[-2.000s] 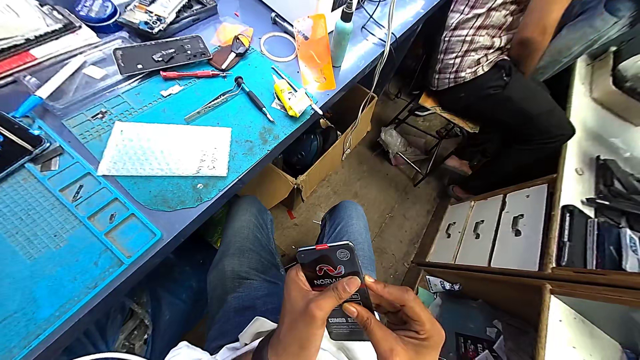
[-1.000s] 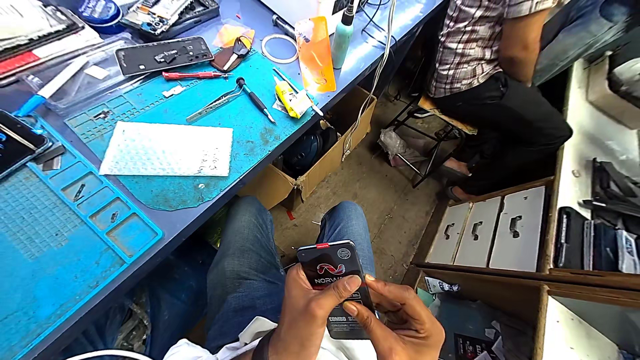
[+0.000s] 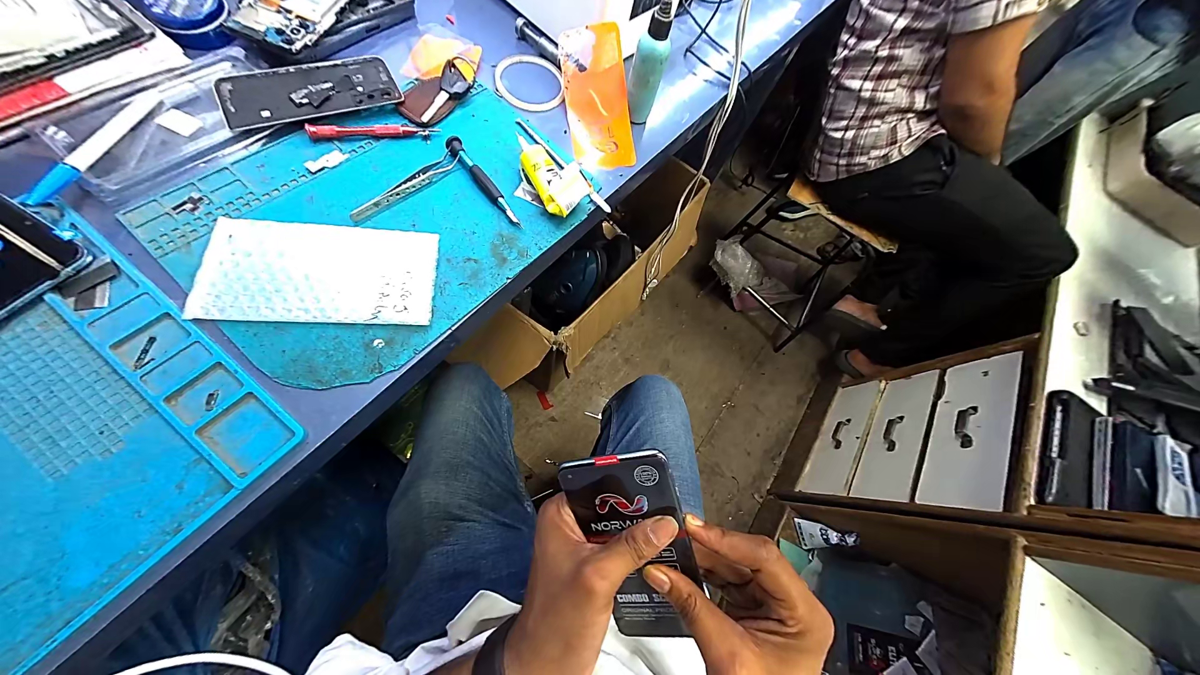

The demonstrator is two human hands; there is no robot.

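A phone screen assembly (image 3: 647,497), with a dark printed film on its face and a red tab at its top edge, is held above my lap. My left hand (image 3: 586,572) grips it from the left, thumb across the front. At the right edge my right hand (image 3: 750,600) pinches it between thumb and fingers. On the blue work mat to the upper left lie a white bubble-wrap pouch (image 3: 314,272), tweezers (image 3: 403,190), a black screwdriver (image 3: 483,183), a red screwdriver (image 3: 366,131) and a yellow tube (image 3: 553,178).
A phone back cover (image 3: 309,92), a key in a brown holder (image 3: 439,94), a tape ring (image 3: 529,82) and a green bottle (image 3: 650,66) stand or lie on the bench. Below is a cardboard box (image 3: 609,300). A seated person (image 3: 937,169) and white drawers (image 3: 900,431) are to the right.
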